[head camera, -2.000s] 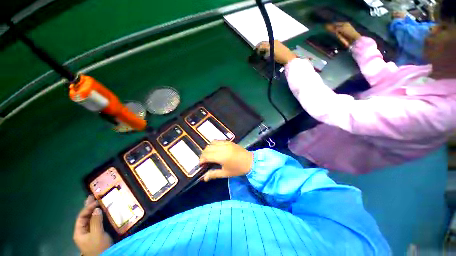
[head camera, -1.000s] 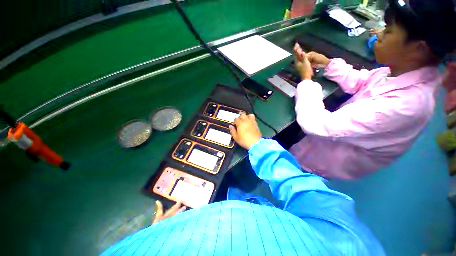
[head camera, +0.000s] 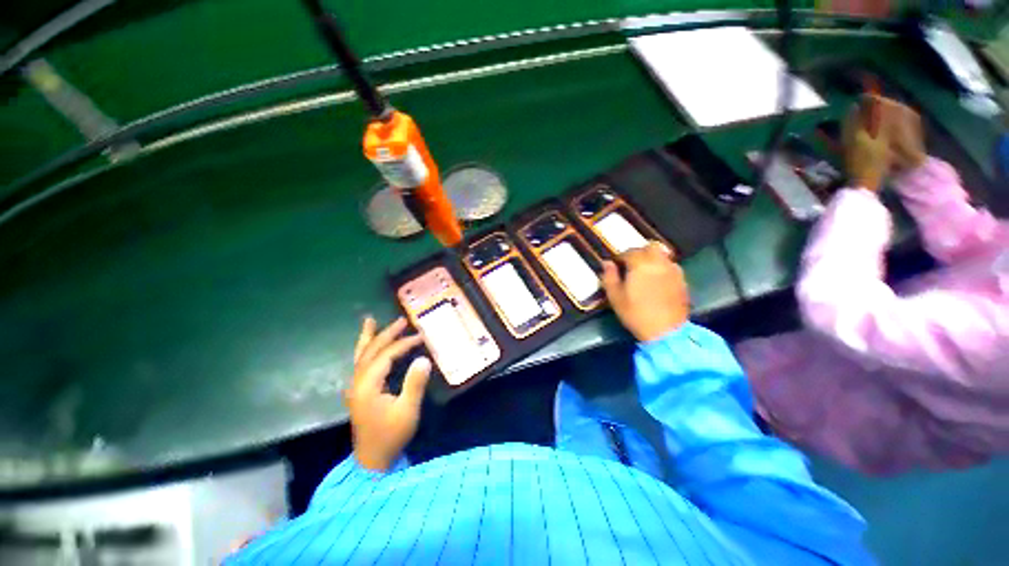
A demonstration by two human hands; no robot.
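The black phone tray lies on the green bench, holding several phones. The leftmost phone assembly is pinkish; the others, such as the one beside it, have orange rims, dark camera ends and white rectangles. My left hand is at the tray's left end, fingers spread, beside the pinkish phone. My right hand rests at the near end of the rightmost phone, fingers bent; its fingertips are partly hidden, so a grip cannot be told. The orange electric screwdriver hangs above the tray, tip down.
Two screw dishes lie behind the tray, one partly behind the screwdriver. A dark phone lies by the tray's right end. A white sheet lies at the back. A person in pink works at the right. A black cable hangs there.
The view has swung, so the tray appears turned. My left hand is now fully visible with spread fingers. The screwdriver now hangs near the dishes and tray. The neighbour's hands have shifted.
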